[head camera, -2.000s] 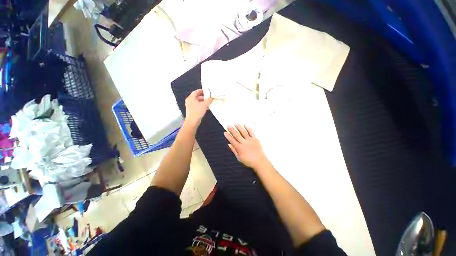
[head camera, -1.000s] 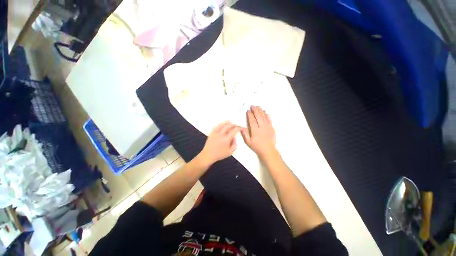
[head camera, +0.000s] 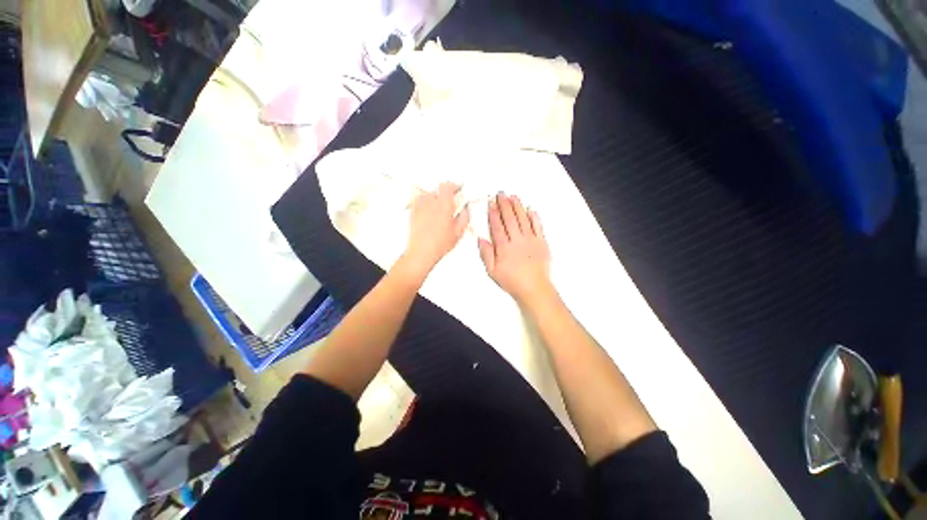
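Note:
Cream trousers (head camera: 610, 335) lie across the black ribbed ironing table (head camera: 691, 244), the wide top part at the far end and a long flat leg running to the lower right. My left hand (head camera: 437, 221) is on the top part, fingers bent down at the cloth; whether it pinches a fold cannot be told. My right hand (head camera: 516, 249) lies flat on the cloth just right of it, fingers spread. A silver steam iron (head camera: 836, 411) with an orange-brown handle (head camera: 889, 427) stands at the lower right of the table, apart from both hands.
A white side board (head camera: 219, 223) adjoins the table at the left, with pale pink cloth (head camera: 290, 105) on it. A blue basket (head camera: 259, 350) is under the board. A large blue padded shape (head camera: 813, 112) is at the far right edge. White bunched cloth (head camera: 91, 376) is at the far left.
My left hand has gone from the waist edge to the trousers' middle, and my right hand has moved up onto the top part. The far end of the cloth has shifted and creased slightly. The view has shifted.

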